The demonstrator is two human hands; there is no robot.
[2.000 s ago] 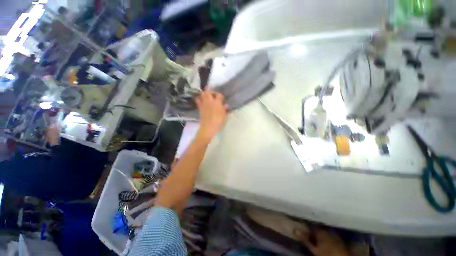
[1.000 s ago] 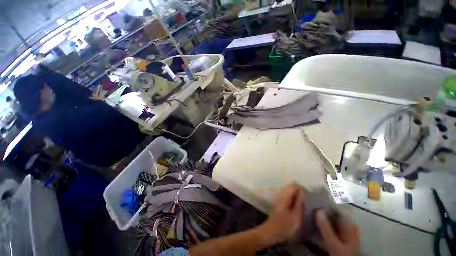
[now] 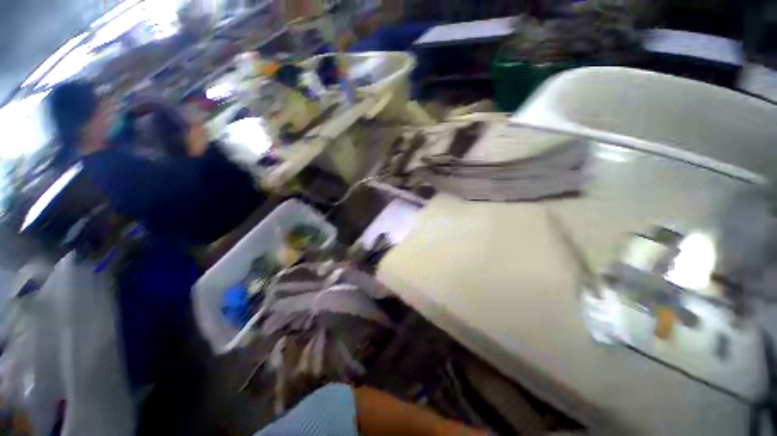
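Observation:
The frame is blurred. A stack of grey-brown curved fabric strips (image 3: 520,177) lies at the far left part of the white sewing table (image 3: 486,247). The needle area of the sewing machine (image 3: 652,271) is lit at the right, with a small orange block (image 3: 664,323) beside it. A white tag (image 3: 599,315) lies left of the needle. Only a light blue sleeve and part of my left forearm show at the bottom edge; my left hand is cut off or hidden. My right hand is out of the picture.
A white tub (image 3: 209,294) stands left of the table, with a heap of grey-brown strips (image 3: 319,302) beside it. People in dark clothes (image 3: 183,187) are at the left near another sewing machine. A white trough (image 3: 673,106) runs behind the table.
My left hand reached to the strip stack, then both hands were at the table's front edge; now neither shows. The view has shifted, and a second person shows at the left.

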